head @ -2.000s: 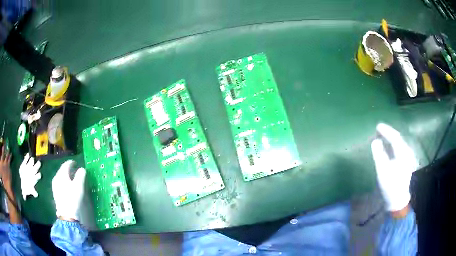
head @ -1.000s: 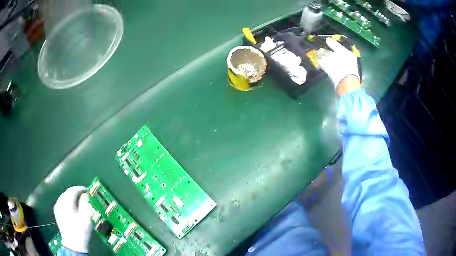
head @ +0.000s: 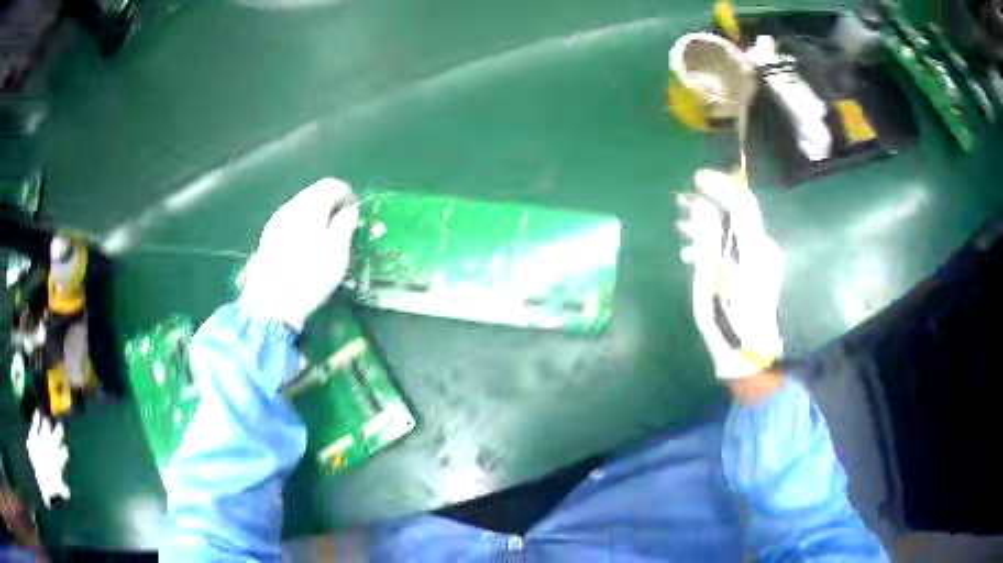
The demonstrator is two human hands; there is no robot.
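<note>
My gloved left hand (head: 302, 255) grips the left end of a green circuit board (head: 500, 264), which lies crosswise and is blurred. I cannot tell whether it touches the mat. A thin solder wire (head: 182, 251) runs from the left up to this hand. My gloved right hand (head: 735, 275) holds a soldering iron (head: 726, 297), its thin barrel pointing up towards the yellow tub (head: 713, 83). A second board (head: 368, 407) lies partly under my left forearm. A third board (head: 160, 368) lies further left, partly covered by my sleeve.
A black divided tray (head: 880, 121) with a white cloth (head: 797, 105) stands at upper right, beside more boards (head: 935, 77). Another black tool box (head: 94, 330) stands at left, with a white glove (head: 47, 456) below it. The green bench (head: 495, 429) has a curved far edge.
My right hand has come back from the right tray with the iron in it. My left hand has taken hold of the rightmost board, which is now turned crosswise. The view has swung left.
</note>
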